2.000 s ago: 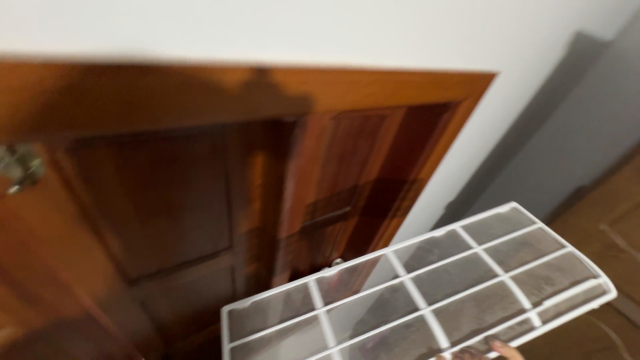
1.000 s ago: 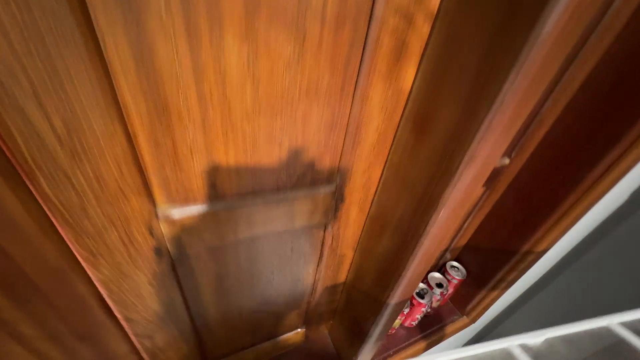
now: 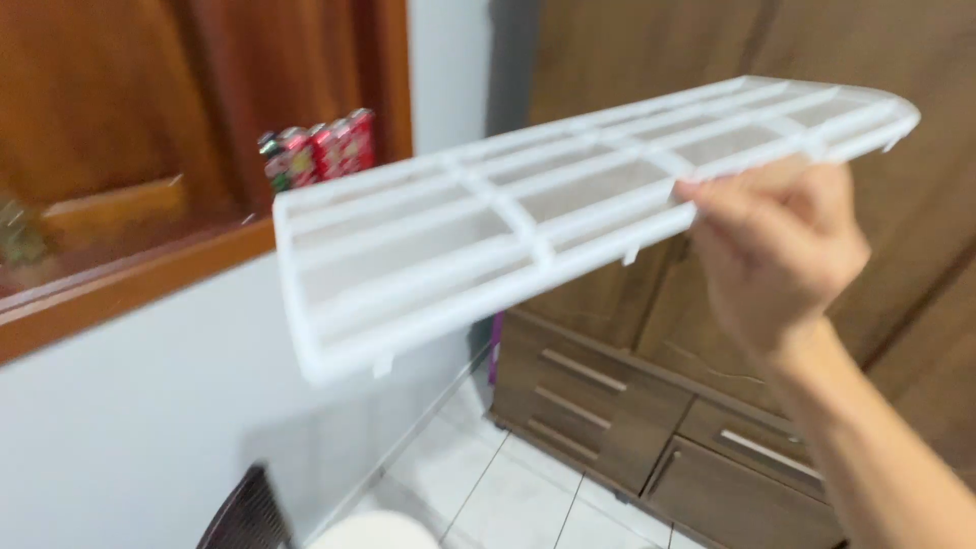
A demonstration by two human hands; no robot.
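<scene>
My right hand (image 3: 785, 236) grips the near long edge of a white plastic mesh air filter frame (image 3: 496, 202), thumb and fingers pinching the rim right of its middle. The frame is held up and tilted, stretching from the centre-left to the upper right, with small tabs along its lower edge. Behind its far left part, several red drink cans (image 3: 328, 149) stand on the ledge of a wooden window. My left hand is out of view.
A brown wooden wardrobe (image 3: 579, 404) with drawers and metal handles stands on the right. The white wall (image 3: 152, 427) runs below the wooden window frame (image 3: 137, 293). Down on the tiled floor (image 3: 526, 488) side are a dark woven chair back (image 3: 248, 515) and a round white surface (image 3: 374, 531).
The view has swung from the wooden shutters to the wardrobe and floor. The filter frame, only at the bottom right corner one second ago, now spans the middle, with my right hand in full view.
</scene>
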